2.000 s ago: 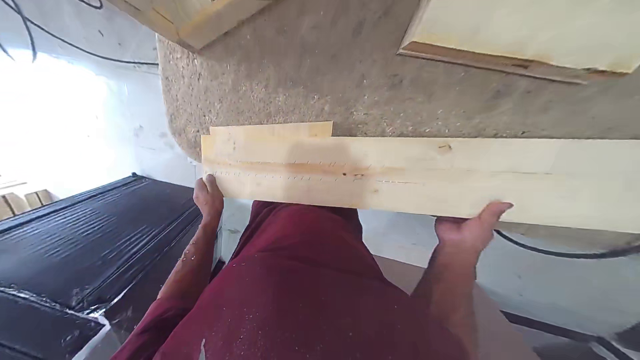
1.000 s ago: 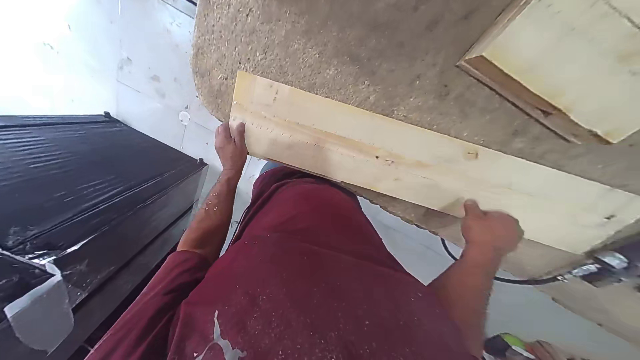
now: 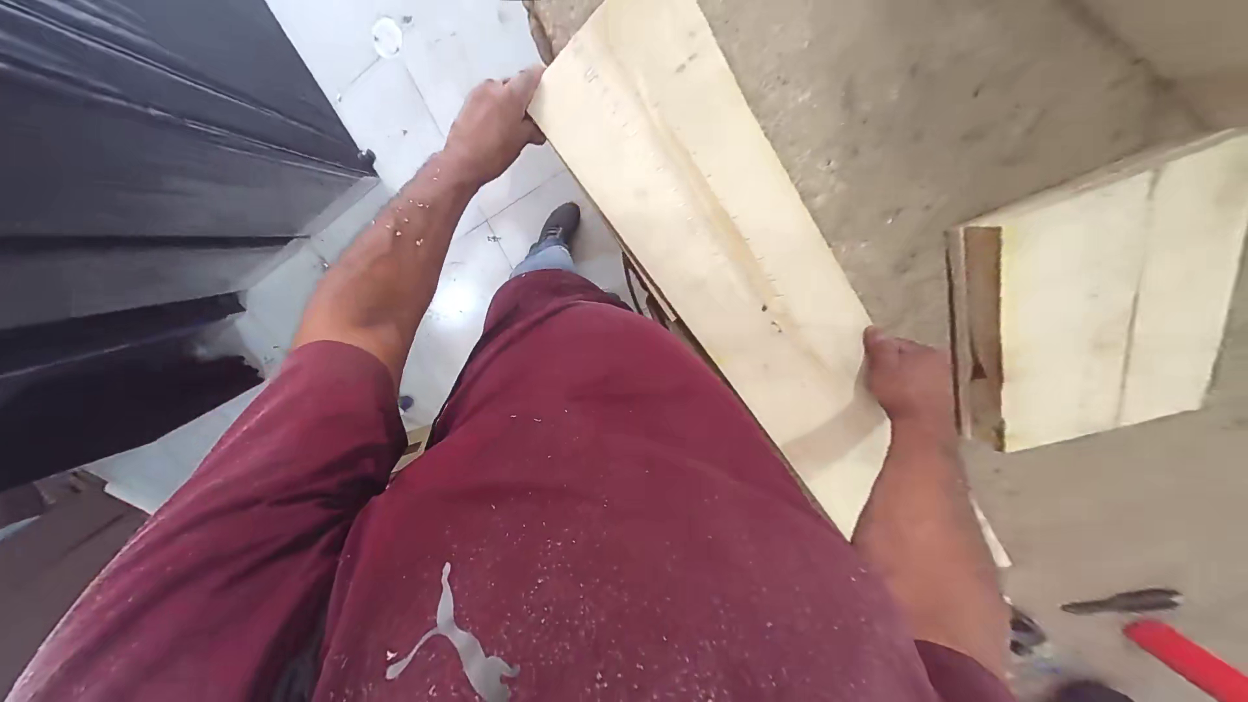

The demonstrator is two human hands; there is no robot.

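A long pale wooden board [image 3: 721, 224] with a brownish grain streak and a small knot lies slantwise over the worktable [image 3: 858, 127], along its edge beside my body. My left hand [image 3: 495, 127] grips the board's left edge near its far end, thumb and fingertips partly hidden. On the opposite long edge, my right hand [image 3: 902, 375] holds the board lower down, its fingers partly out of sight. My right forearm covers part of the board's near end.
A wooden box-like piece [image 3: 1111, 302] stands on the table at the right. A red tubular object [image 3: 1185, 658] and a dark slim tool [image 3: 1121, 602] lie at lower right. Black plastic-wrapped stacks [image 3: 175, 146] are at left, beside the tiled floor [image 3: 419, 107].
The board has turned from nearly level across the view to steeply slanted, both hands staying on it. The view has swung strongly, bringing the red object and dark tool into sight.
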